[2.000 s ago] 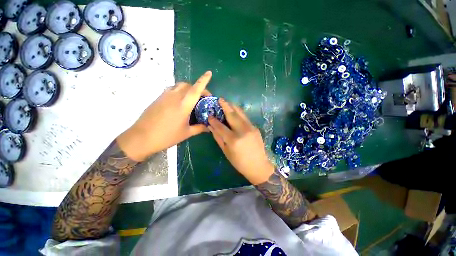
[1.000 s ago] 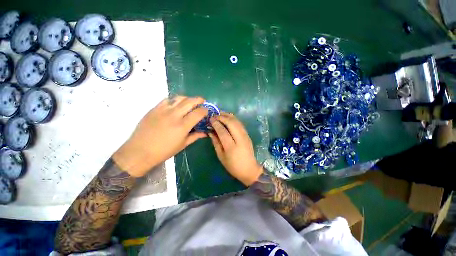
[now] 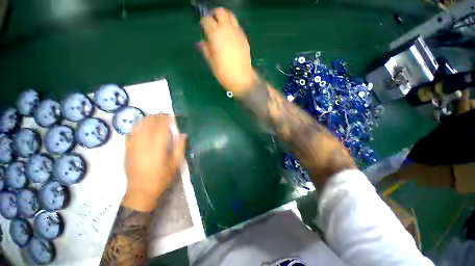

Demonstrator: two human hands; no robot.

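Note:
My right hand (image 3: 226,49) reaches to the back of the green mat (image 3: 219,171), blurred, with its fingers curled near the top edge. A small dark bluish thing (image 3: 200,7) shows at its fingertips; I cannot tell what it is or whether it is gripped. My left hand (image 3: 151,158) is blurred over the right part of the white sheet (image 3: 99,192), just below the nearest round housing (image 3: 128,120). Its fingers are bent and I cannot see whether anything is in them. The housing and board handled earlier are not clearly visible.
Rows of grey-blue housings (image 3: 92,132) cover the sheet's left side. A tangled heap of blue circuit boards (image 3: 338,104) lies at right, partly behind my right forearm. A small white ring (image 3: 229,94) lies on the mat. A silver fixture (image 3: 409,70) and a person's dark sleeve (image 3: 442,132) are farther right.
My hands have parted from around the blue board and housing. My right hand has moved to the back; my left has moved left over the sheet. The view has shifted and tilted.

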